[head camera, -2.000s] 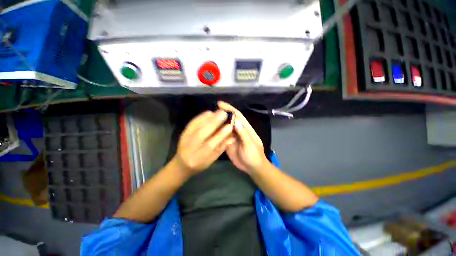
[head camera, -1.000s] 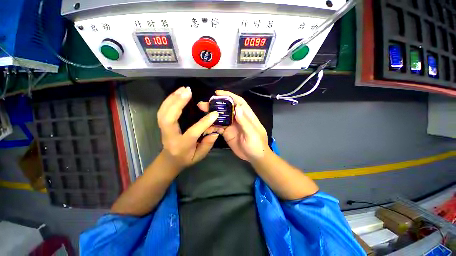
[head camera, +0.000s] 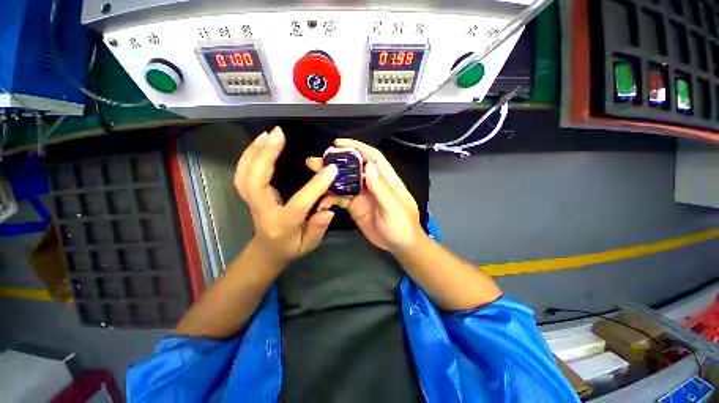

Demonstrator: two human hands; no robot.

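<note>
A small watch unit with a lit menu on its dark screen is held upright above the lap, in front of the press panel. My right hand grips it by its edges between thumb and fingers. My left hand is beside it, with the index fingertip on the screen and the other fingers spread; it holds nothing. The white press machine is just beyond, with green buttons, a red emergency stop button and two red timers.
A black compartment tray is at the lower left. Another black tray at the upper right holds three lit units above a red-pink tray. White cables hang by the bench edge. A blue box is at the upper left.
The hands have turned the watch unit face up, and a menu shows on its screen. My left index finger has come onto the screen. The right timer reading and the tray units' colours have changed.
</note>
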